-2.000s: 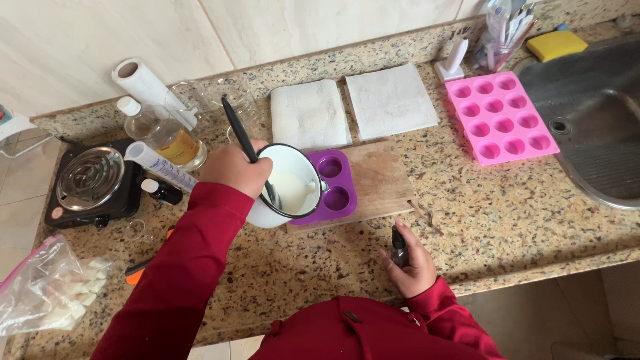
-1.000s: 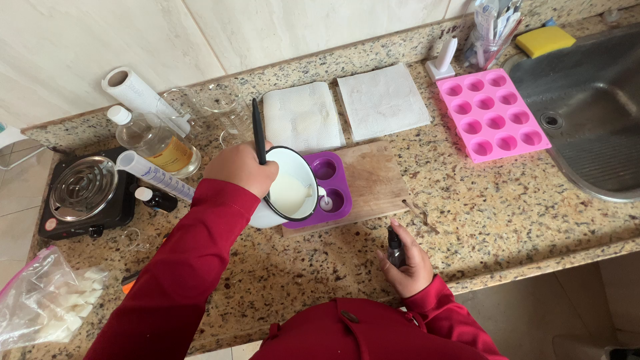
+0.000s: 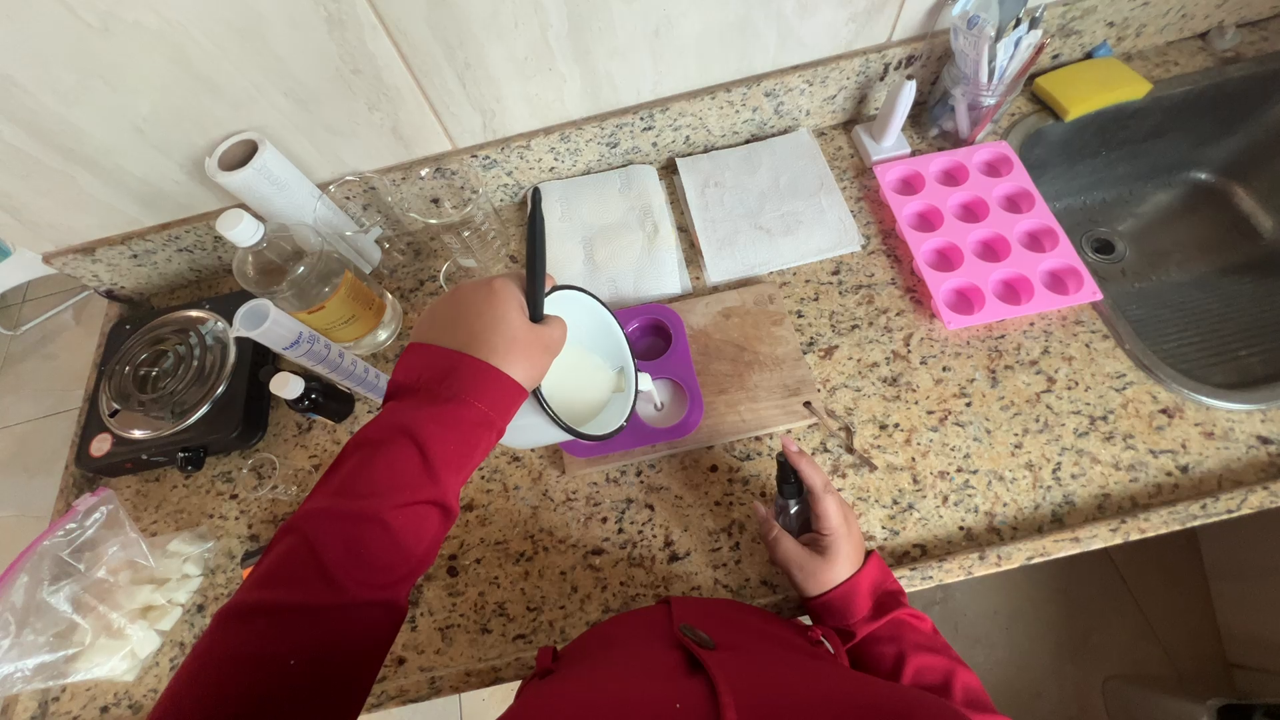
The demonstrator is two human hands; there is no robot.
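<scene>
My left hand [image 3: 490, 330] grips a white enamel pot [image 3: 608, 335] with a black rim and holds the black handle of a utensil standing up from it. Pale, milky liquid lies in the tilted pot, and a thin stream runs from its right edge into the lower right cavity of a purple silicone mold [image 3: 687, 350]. That cavity holds whitish liquid; the one above it looks unfilled. Under the mold is a wooden board [image 3: 750, 360]. My right hand [image 3: 820, 535], near the counter's front edge, holds a small spray bottle [image 3: 792, 505] with a black top.
Left stand an electric hot plate [image 3: 170, 385], a graduated cylinder [image 3: 310, 345], a bottle with yellow label [image 3: 345, 310], a dark bottle [image 3: 318, 398] and a bag of white pieces [image 3: 100, 610]. Behind are folded paper towels [image 3: 765, 205]; right, a pink mold [image 3: 985, 235] beside the sink [image 3: 1190, 230].
The pot in my left hand has tipped toward the purple mold, and whitish liquid now shows in the lower right cavity, which looked unfilled two seconds ago. My right hand has stayed in place.
</scene>
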